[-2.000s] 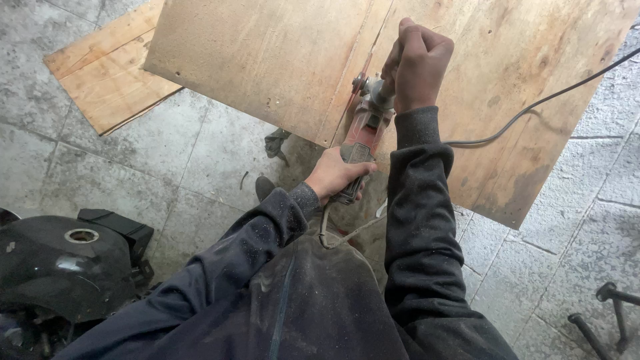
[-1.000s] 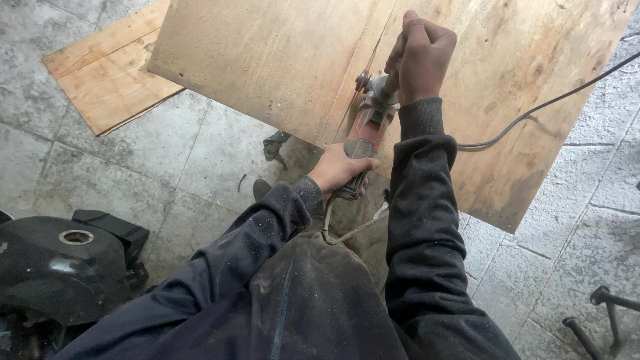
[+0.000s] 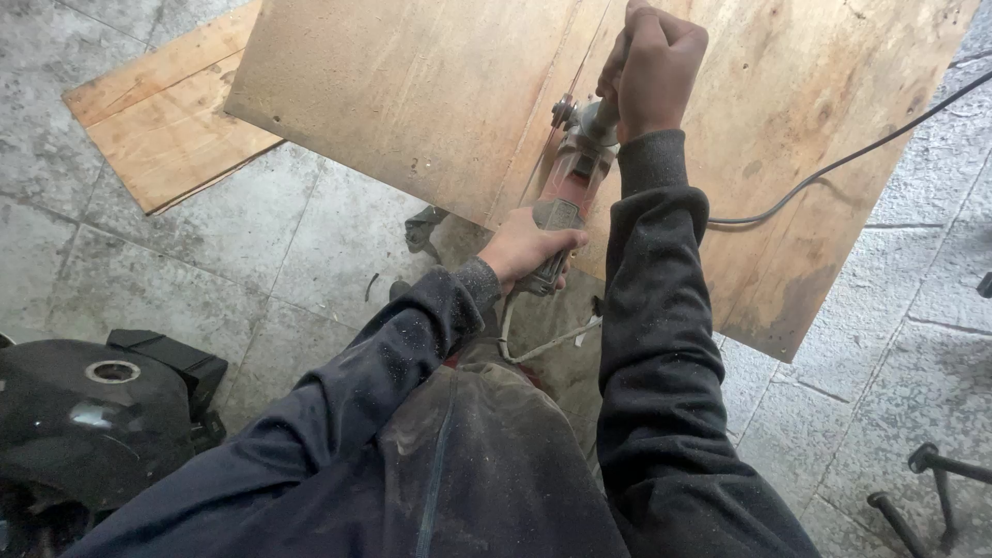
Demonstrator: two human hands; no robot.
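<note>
An angle grinder (image 3: pixel 572 182) with a red and dark body lies over a large plywood sheet (image 3: pixel 403 101), its head pointing away from me. My left hand (image 3: pixel 535 246) is wrapped around the rear of its body near the sheet's front edge. The grinder's side handle is in my right hand (image 3: pixel 655 66), a fist above the sheet to the right of the tool head. A thin disc (image 3: pixel 561 112), seen nearly edge-on, stands at the head's left side over a straight dark line in the plywood. Whether the disc is turning cannot be told.
A smaller plywood piece (image 3: pixel 174 116) lies on the tiled floor at the left. The grinder's pale cord (image 3: pixel 542 350) hangs by my clothing. A dark cable (image 3: pixel 806 180) crosses the sheet's right side. A black machine part (image 3: pixel 77 418) is lower left, metal legs (image 3: pixel 942 496) lower right.
</note>
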